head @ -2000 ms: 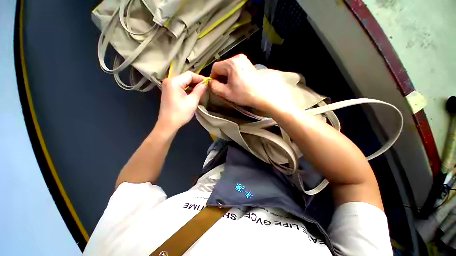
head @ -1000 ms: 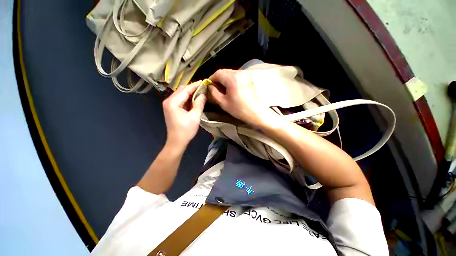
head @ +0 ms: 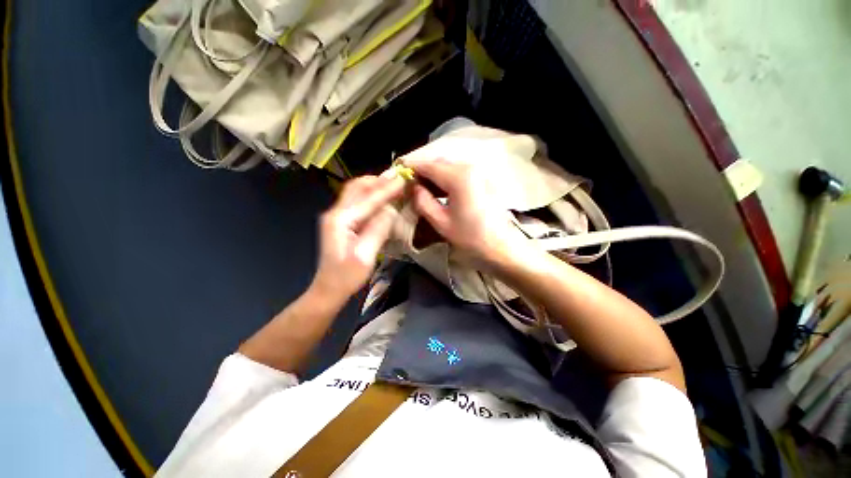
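A soft beige handbag body (head: 499, 163) rests on my lap, with long thin strap loops (head: 686, 233) hanging to the right. A short yellow binding end (head: 404, 172) shows at the bag's corner, between my fingertips. My right hand (head: 457, 205) holds the bag edge beside the yellow tip, thumb and fingers pinched. My left hand (head: 355, 229) is at the same corner from the left, slightly blurred, its fingertips near the yellow tip. Its exact grip is hard to see.
A pile of beige bags (head: 252, 93) with yellow edges and straps lies at the upper left on the dark surface (head: 140, 252). A pale red-edged bench (head: 690, 103) curves along the right, with a hammer (head: 812, 233) and grey-beige folded parts (head: 830, 392) there.
The bag corner and both hands sit slightly lower in view. My left hand has turned and its fingers look more gathered. More of the hammer shows at the right.
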